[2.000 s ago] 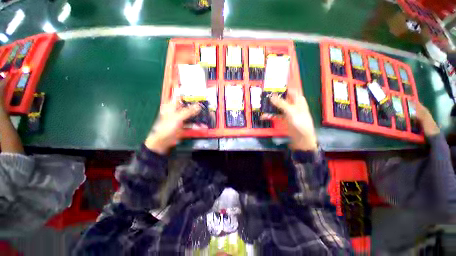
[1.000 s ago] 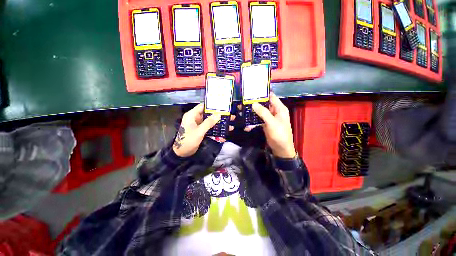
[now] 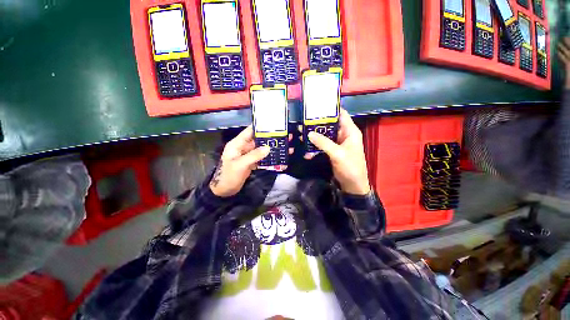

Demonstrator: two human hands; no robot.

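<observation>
My left hand (image 3: 239, 161) holds a black keypad phone (image 3: 270, 112) with yellow trim and a lit white screen, thumb on its keypad. My right hand (image 3: 340, 153) holds a second such phone (image 3: 322, 97) upright beside it, a little higher, thumb on the upper keys. The phones are apart, in front of the near edge of the red-orange phone tray (image 3: 219, 105). In the tray's visible row several phones with lit screens lie in pockets, and the rightmost pocket (image 3: 370, 47) is empty. The tray's far part is cut off by the picture's top.
A neighbouring tray (image 3: 487, 67) of phones is at the right, one phone askew on top. Below the green bench (image 3: 75, 81), a lower red-orange tray (image 3: 403, 169) bears stacked black-and-yellow parts (image 3: 441, 176). A red stool (image 3: 122, 181) and a person's grey sleeve (image 3: 40, 212) are at the left.
Two seconds ago both hands were over the tray with phones. They came back to the bench edge, and the view tilted down. Since one second ago, the right thumb has moved left across the keys.
</observation>
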